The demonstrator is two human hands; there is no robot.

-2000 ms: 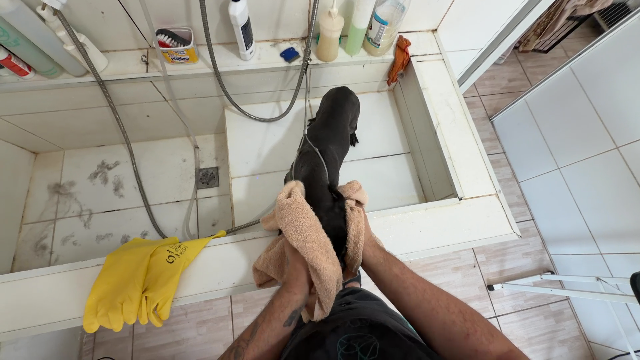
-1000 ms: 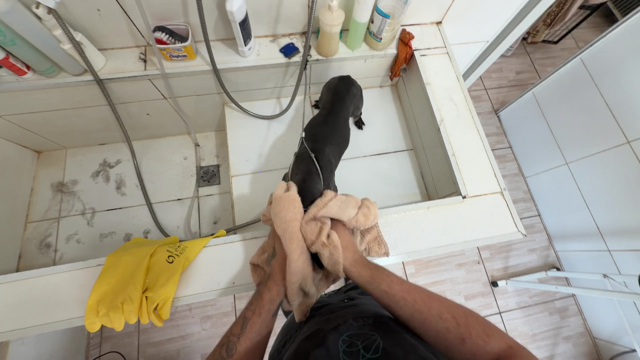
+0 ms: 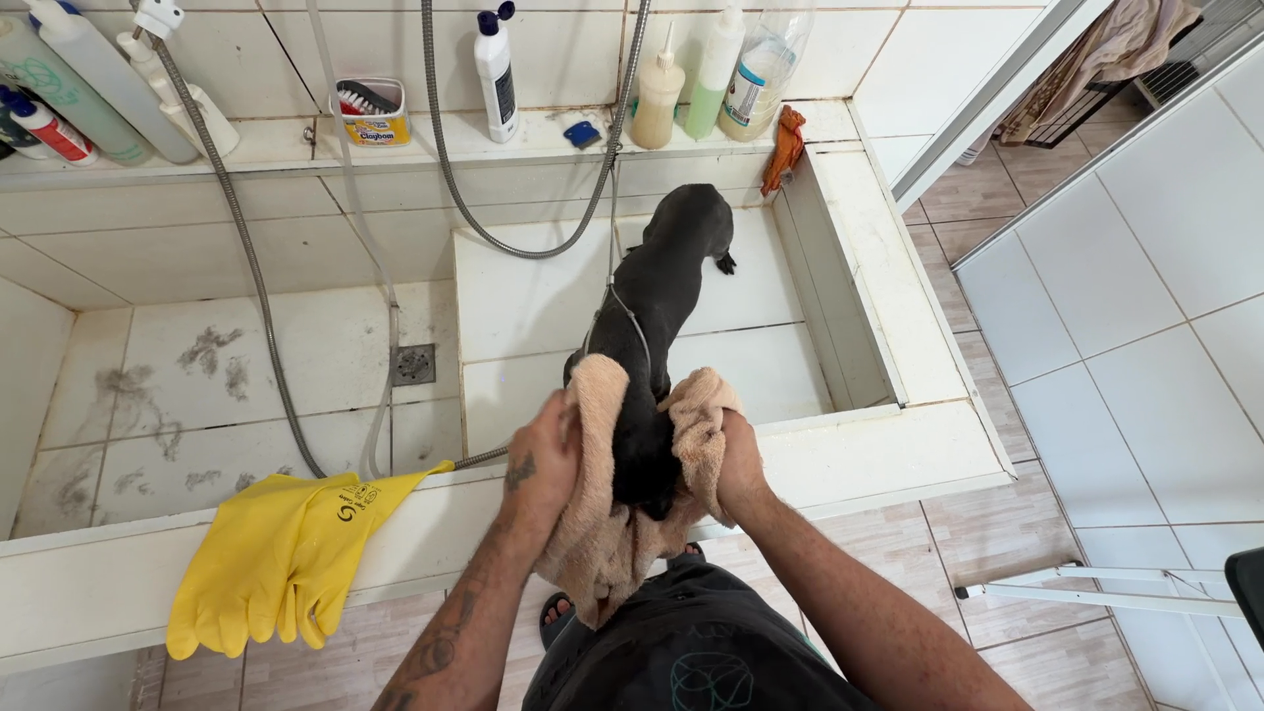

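A black short-haired dog [image 3: 657, 286] stands on the raised tiled platform of a wash tub, its head toward me over the tub's front ledge and a thin lead looped around its body. A peach towel [image 3: 600, 405] hangs below and on both sides of the dog's head. My left hand [image 3: 546, 449] grips the towel on the left of the head. On the other side my right hand [image 3: 739, 459] holds a bunched part of it. The fingertips of both hands are partly hidden by cloth.
Yellow rubber gloves [image 3: 286, 553] drape over the front ledge at left. A metal shower hose [image 3: 259, 296] crosses the tub near a floor drain [image 3: 414, 364]. Bottles [image 3: 497, 79] and a tub with a brush [image 3: 372, 114] line the back shelf. A white folding frame [image 3: 1086, 583] stands right.
My hands have moved apart to either side of the dog's head, which now shows between the towel's folds. One second ago the towel was bunched over it, with my hands closer together.
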